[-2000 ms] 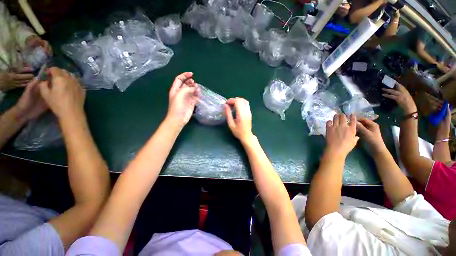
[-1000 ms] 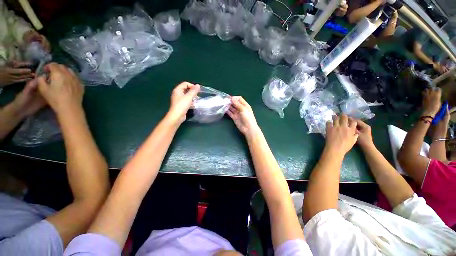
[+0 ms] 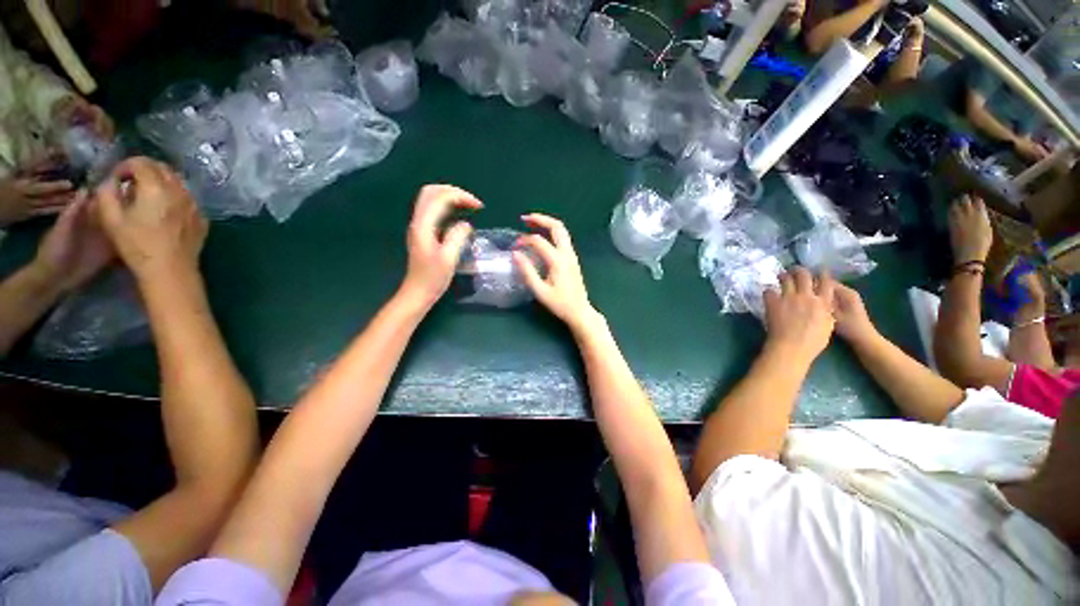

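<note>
A clear bagged cup (image 3: 495,272) is at the middle of the bench in front of me, a rounded glossy bundle between my hands. My left hand (image 3: 437,242) is at its left side, index finger and thumb spread apart. My right hand (image 3: 553,268) is at its right side, fingers curved and apart, thumb by the bundle's edge. Neither hand shows a pinch on the film. Whether the fingertips touch it is hard to tell. The bundle's inside is blurred by the film.
A pile of bags with parts (image 3: 280,133) lies at the back left. A row of bagged cups (image 3: 628,113) curves to the right. A white lamp-like bar (image 3: 805,107) slants over the bench. Other workers' hands are at the left (image 3: 148,219) and right (image 3: 803,310).
My fingers have spread away from the bag's upper corners. The film between them is no longer stretched. The far-right worker's arm has shifted.
</note>
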